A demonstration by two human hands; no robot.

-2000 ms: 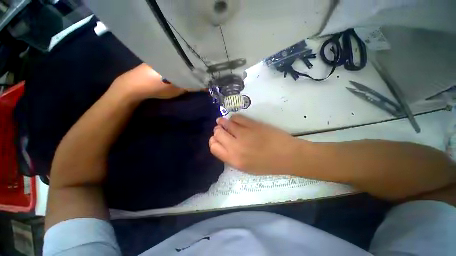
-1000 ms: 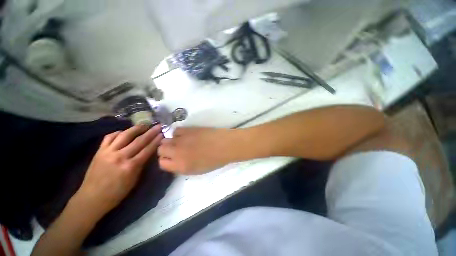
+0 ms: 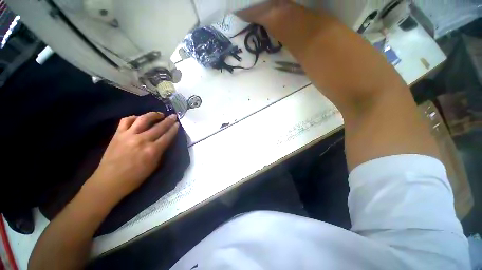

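Note:
A black garment (image 3: 68, 137) lies over the left of the white machine table, its edge at the presser foot (image 3: 173, 105). My left hand (image 3: 135, 150) lies flat on the garment, fingertips beside the foot, pressing the cloth. The sewing machine (image 3: 142, 31) stands over the cloth, with a cream ribbed knob (image 3: 166, 88) above the foot. My right arm reaches up to the machine's arm at the top. My right hand (image 3: 264, 9) is mostly cut off by the top edge and blurred, so its fingers cannot be made out.
A plastic bag of dark pieces (image 3: 209, 46) and black-handled scissors (image 3: 260, 42) lie behind the needle. Snips (image 3: 289, 67) lie partly behind my right forearm. A round metal disc (image 3: 194, 102) is right of the foot. A red basket edge (image 3: 7, 245) shows at lower left.
My right hand has left the needle area and moved up to the machine's arm. My left hand has moved from behind the machine head onto the cloth by the foot. The view has turned right.

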